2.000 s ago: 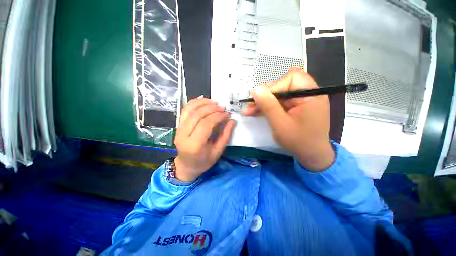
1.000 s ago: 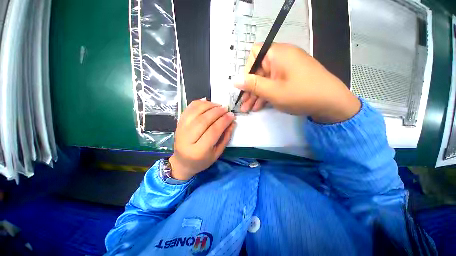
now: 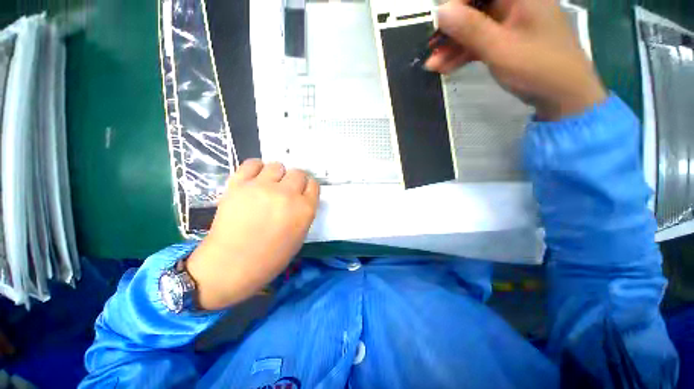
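My right hand [image 3: 506, 49] holds the black tweezers [image 3: 437, 38], their tip over the matte black adhesive strip [image 3: 418, 106]; the tip is blurred. The strip has a pale yellowish edge and lies across the silver-grey laptop bottom cover [image 3: 342, 99], with a white end showing small dark pieces at its top. My left hand [image 3: 259, 228] rests with curled fingers at the cover's lower left corner, on the edge of the white paper [image 3: 380, 213]. Whether it grips anything is hidden.
Shiny film-covered strips [image 3: 199, 129] and another matte black strip [image 3: 234, 76] lie left of the cover. A stack of covers with paper [image 3: 34, 167] stands at the far left of the green mat [image 3: 114, 175]. Another cover [image 3: 676, 114] lies at the far right.
My right hand with the tweezers has moved from the cover's lower left corner up and right, over the black strip. My left hand has turned palm down. The view has shifted right.
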